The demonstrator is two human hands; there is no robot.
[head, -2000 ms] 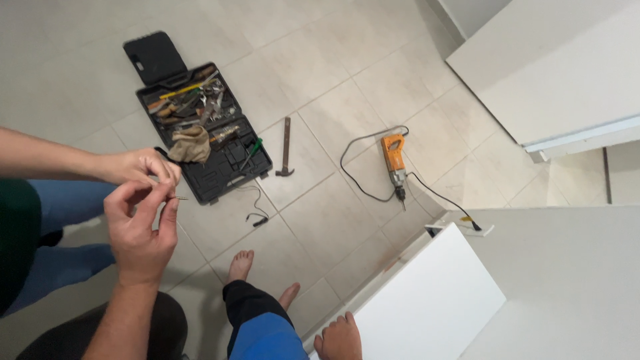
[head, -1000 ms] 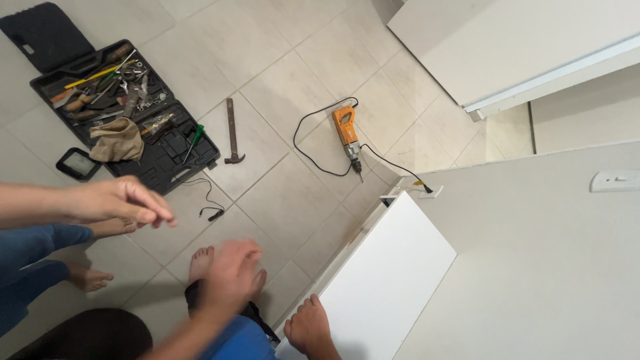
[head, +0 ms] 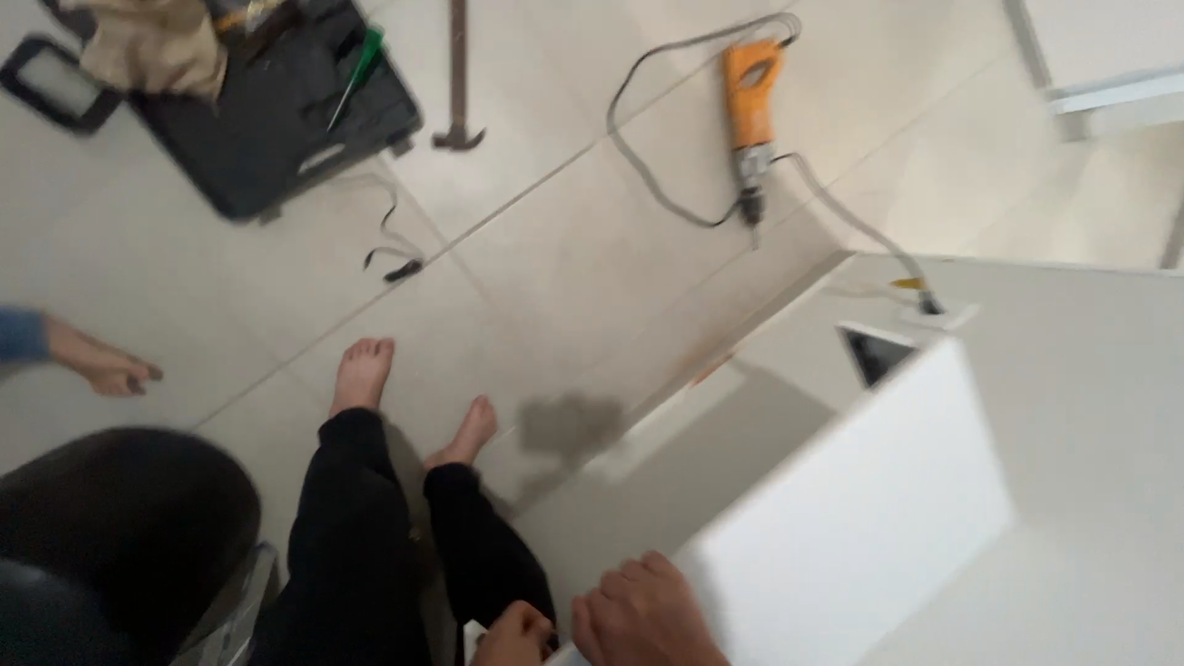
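Note:
My right hand [head: 638,610] is curled over the near edge of a white panel [head: 860,518] at the bottom. Just left of it, my left hand [head: 513,638] is bent close to the panel's end; a small white piece [head: 474,638] shows beside it. The frame cuts off part of that hand, so what lies between its fingers is hidden. Farther off on the tiled floor lie an orange power drill [head: 751,102] with its cord and a claw hammer [head: 458,74]. A green-handled screwdriver [head: 356,74] rests in the black tool case [head: 277,139].
A cloth [head: 153,46] lies on the tool case. A thin cable [head: 402,268] is on the floor, and a plug sits in a wall outlet [head: 939,316]. Another person's bare foot [head: 106,365] is at left, above a dark rounded seat [head: 129,518].
My left hand has left the other person's hand and moved right, down to the panel beside my right hand. The other person's hand has gone from view. The view has shifted closer.

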